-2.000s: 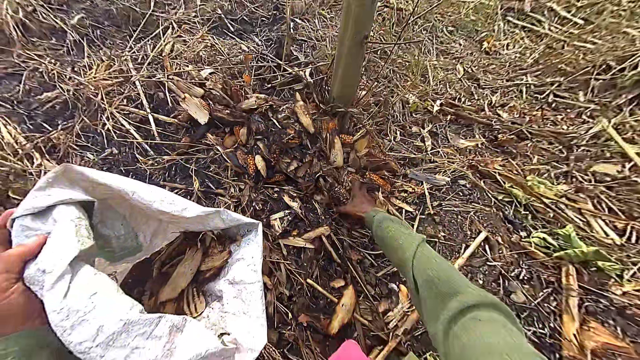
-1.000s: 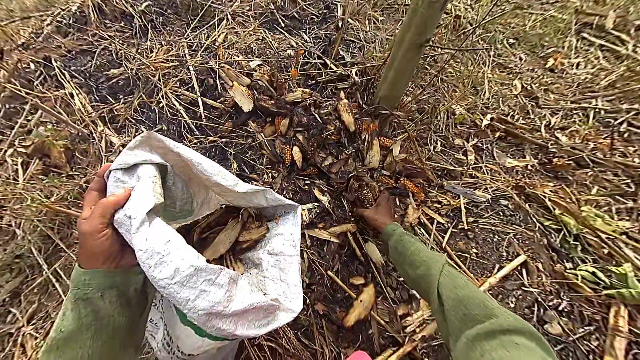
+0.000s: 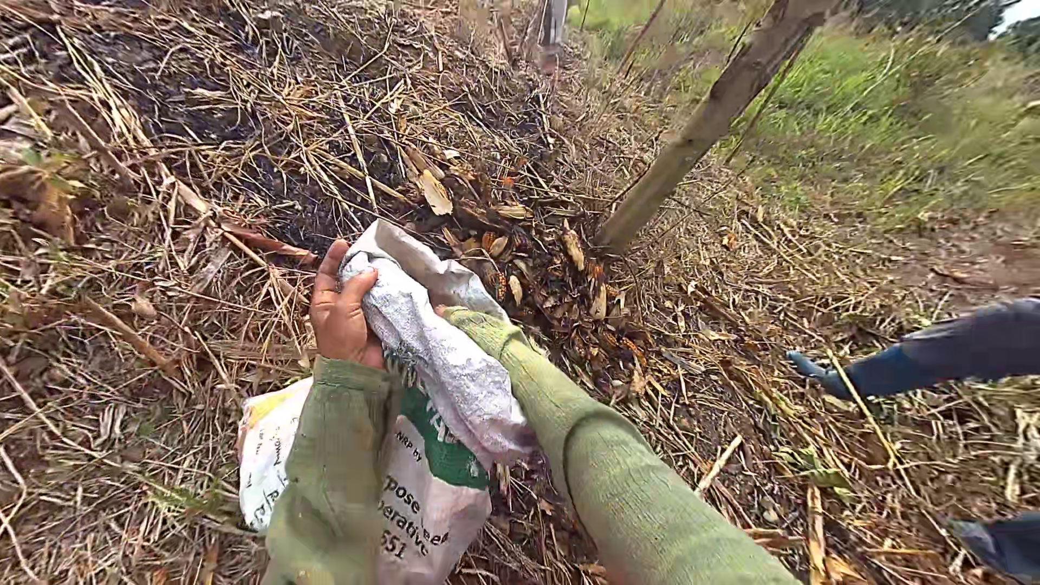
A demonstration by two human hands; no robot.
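My left hand [image 3: 345, 313] grips the rolled rim of a white woven sack [image 3: 439, 366], which bears printed writing and a green band. My right forearm, in a green knitted sleeve, reaches into the sack's mouth; the right hand is almost wholly hidden behind the rim, so what it holds cannot be seen. Just beyond the sack, a heap of maize cobs [image 3: 597, 296] lies on the ground, some with orange kernels showing, among husks and dark debris.
A slanting wooden post [image 3: 691, 146] stands behind the heap, and another post [image 3: 553, 23] is farther back. At the right, another person's blue-gloved hand [image 3: 816, 372] and dark sleeve reach in. Dry stalks cover the ground, with green grass [image 3: 886, 89] beyond.
My right hand has moved from the cob heap into the sack's mouth. Another person's gloved hand has come into view at the right. The view has tilted up.
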